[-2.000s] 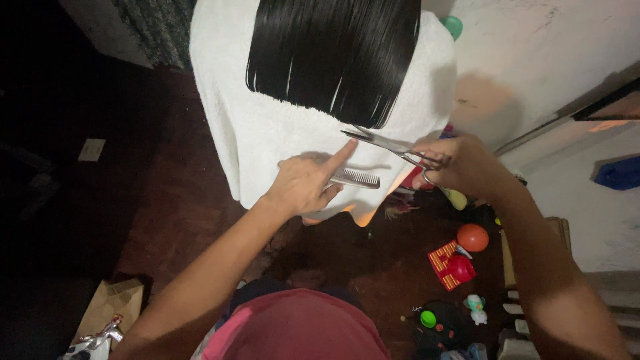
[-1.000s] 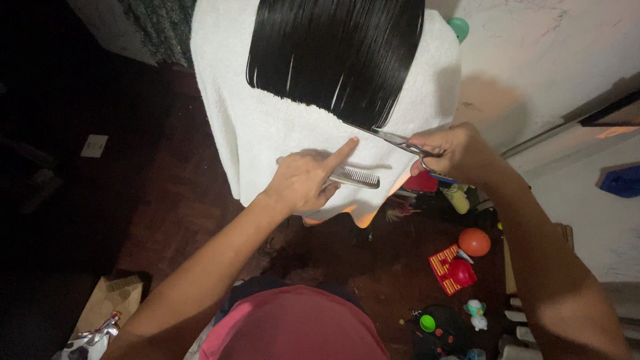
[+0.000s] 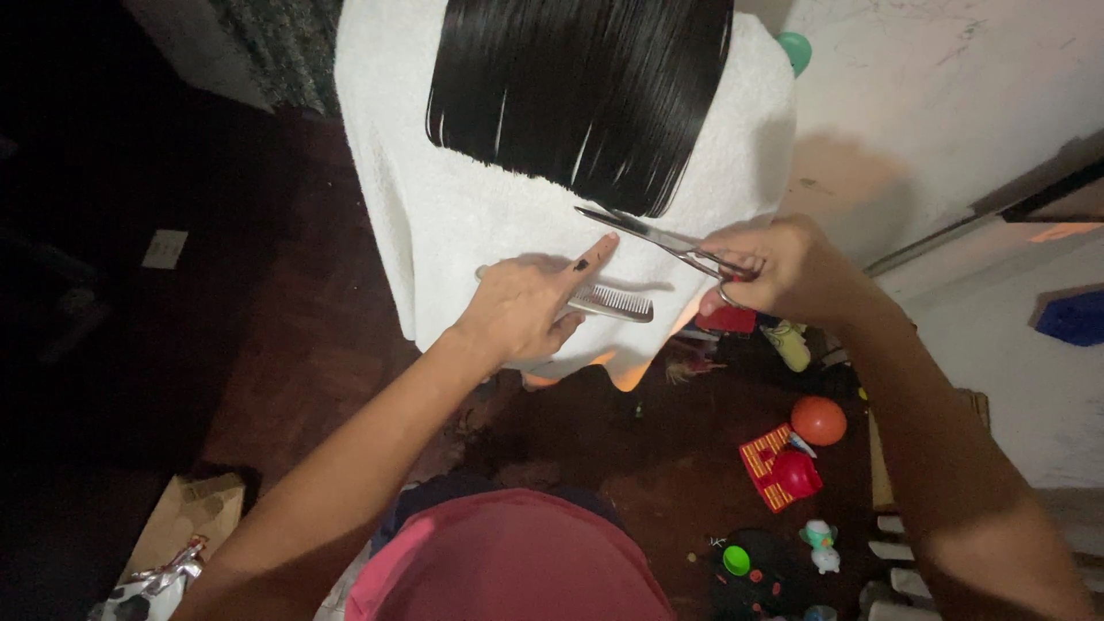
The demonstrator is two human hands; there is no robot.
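Note:
A person's straight black hair [image 3: 569, 86] hangs over a white towel [image 3: 448, 224] draped about them; its lower edge slants down to the right. My right hand [image 3: 776, 267] grips haircutting scissors [image 3: 660, 237] by the finger loops, the blades reaching left just below the hair's lowest edge. My left hand [image 3: 530, 302] holds a comb [image 3: 617, 304] against the palm, teeth up, over the towel. Its index finger points toward the scissor blades, with dark hair clippings on the finger.
A pale wall [image 3: 931, 95] stands at the right. On the dark floor at lower right lie an orange ball [image 3: 818, 420], a red and yellow toy [image 3: 768, 466], a green cup [image 3: 736, 561] and other small toys. A brown paper bag [image 3: 194, 517] is at lower left.
The right hand with the scissors moved in to the hair's edge, then slightly back down. Dark clippings now show on the left index finger. The left hand has stayed nearly in place.

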